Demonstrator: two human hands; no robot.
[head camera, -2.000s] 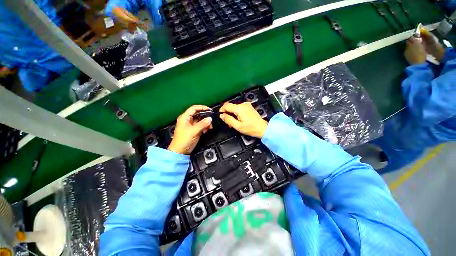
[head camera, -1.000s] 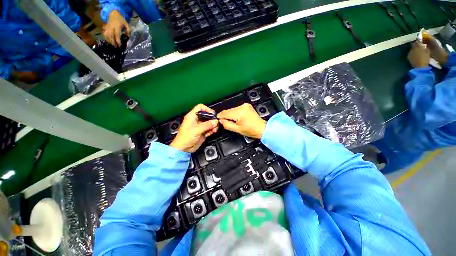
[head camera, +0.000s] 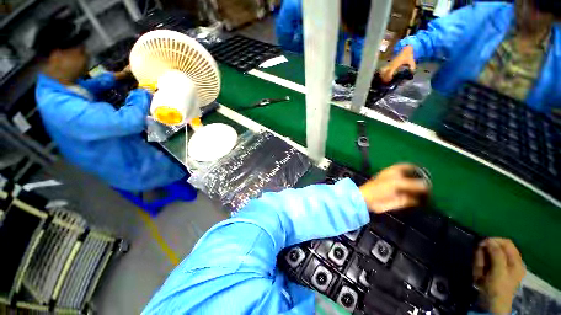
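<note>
The black blister tray (head camera: 430, 237) lies in front of me, with square watch bodies (head camera: 382, 249) in several pockets and loose black straps (head camera: 393, 277) across its middle. My left hand (head camera: 398, 188) is over the tray's far edge, fingers bent and blurred. A thin curved edge shows at its fingertips, but I cannot tell what it is. My right hand (head camera: 499, 271) is at the tray's right end, fingers curled and blurred; whether it holds anything is hidden. A strapped watch (head camera: 363, 143) lies on the green belt beyond my left hand.
A strap bag (head camera: 252, 169) lies left of the tray, beside a white fan (head camera: 175, 74) with a round base (head camera: 212, 142). White posts (head camera: 321, 80) rise at the belt (head camera: 393, 147). Stacked trays (head camera: 504, 132) stand at right. A person in blue (head camera: 92, 129) is at left; others are across the belt.
The view has swung left, bringing the fan and the person at left into sight. My hands, close together before, are now apart. The small black piece at my left fingers no longer shows clearly.
</note>
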